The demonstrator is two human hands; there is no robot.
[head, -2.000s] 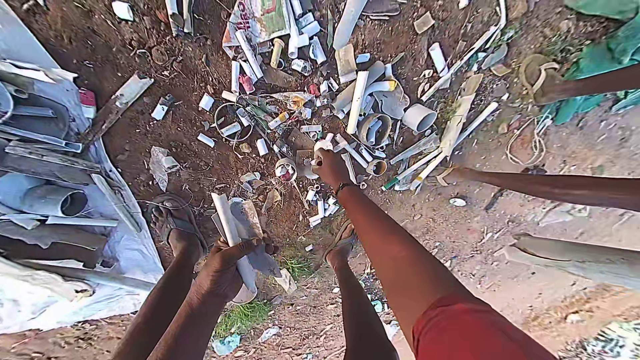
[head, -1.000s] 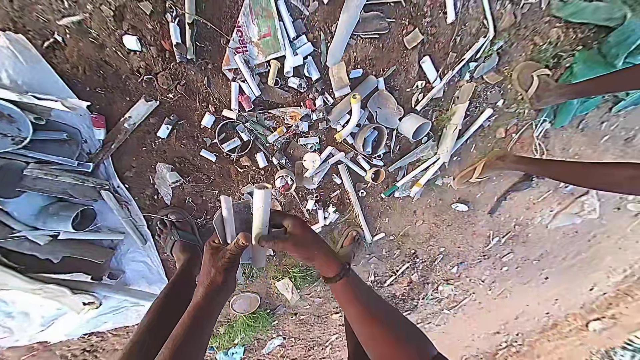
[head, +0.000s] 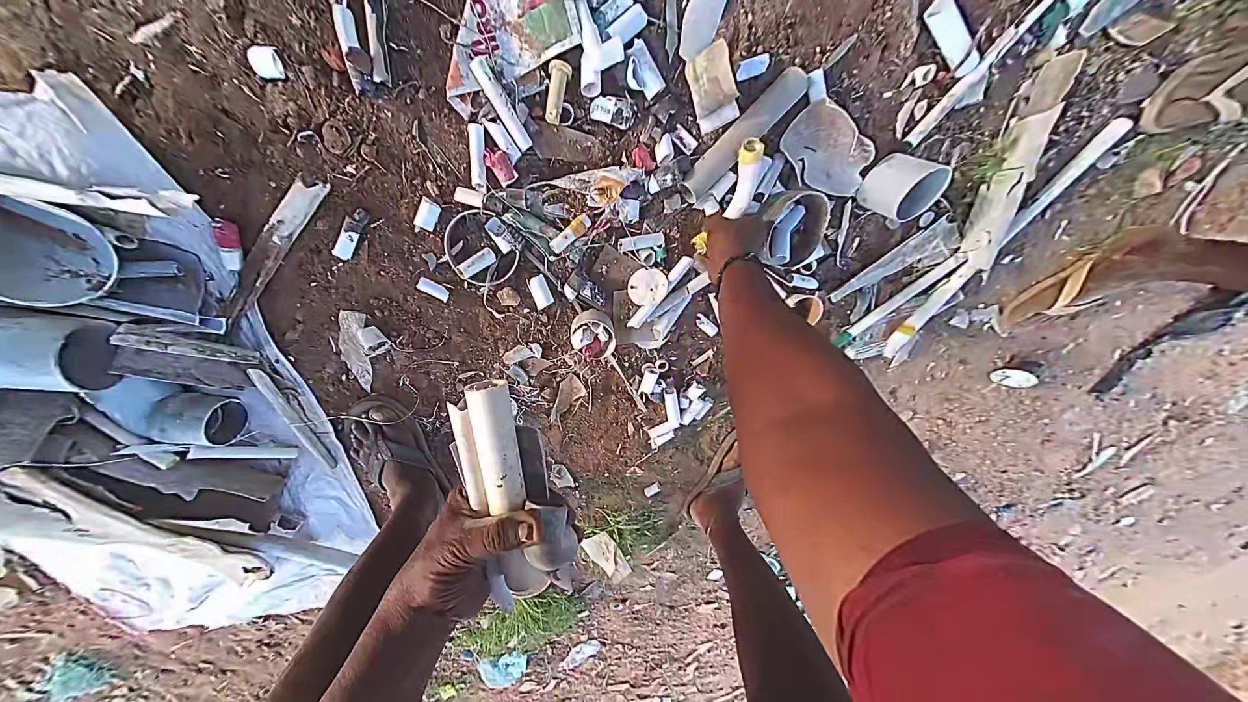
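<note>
Low at center-left, my left hand [head: 478, 551] grips a bundle of plastic pipe pieces [head: 494, 448], white and grey, standing roughly upright. My right hand [head: 731, 239] reaches into the scattered scrap at upper right of center, its fingers at a white pipe piece with a yellow end [head: 747, 178]; its grip is partly hidden. Close beside it lie a wide grey pipe ring [head: 814, 219], a long grey pipe [head: 746, 132] and a short wide grey pipe [head: 902, 187]. Small white pipe offcuts [head: 673, 409] lie on the soil below the right hand.
At left, a white sheet [head: 292, 409] holds large grey pipes [head: 195, 419] and broken pieces. My sandaled feet [head: 390, 439] stand on either side of the scrap. Another person's foot [head: 1082, 278] is at right, near long split strips [head: 1014, 166]. A printed sack [head: 507, 39] lies at the top.
My right hand was at the pipes in my left hand one second ago and has moved up and away to the scrap pile. The left hand still holds its bundle.
</note>
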